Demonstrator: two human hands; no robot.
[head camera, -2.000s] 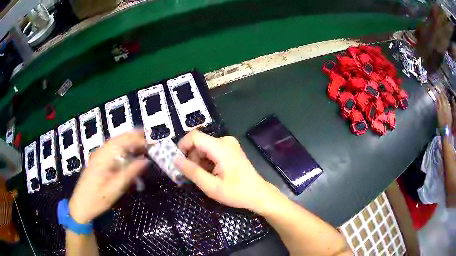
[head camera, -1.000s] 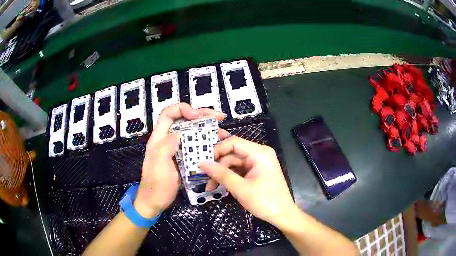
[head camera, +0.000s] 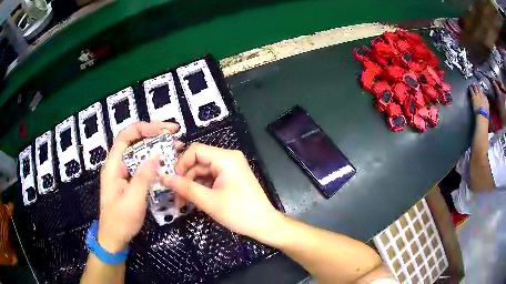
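My left hand (head camera: 125, 186) holds a partly assembled phone (head camera: 165, 208), a pale frame with a spotted keypad circuit board (head camera: 161, 151) lying over its upper part. My left thumb presses on the board. My right hand (head camera: 213, 186) has its fingertips at the board's right side, touching it. The frame's lower end, with dark round openings, shows below the board. Its other parts are covered by my fingers and blurred. Several phone frames (head camera: 202, 94) lie in a row at the back of the black blister tray (head camera: 222, 247).
A black smartphone (head camera: 312, 151) lies right of the tray. A heap of red plastic parts (head camera: 408, 83) and silvery parts (head camera: 452, 52) lie farther right, near another person's hands (head camera: 480, 100). A green conveyor belt (head camera: 288, 25) crosses the back. A white grid tray (head camera: 413, 244) is lower right.
Two seconds ago the board was in my right hand alone; one second ago it was over the frame in my left hand. Now my left thumb has come down on it. The view has shifted.
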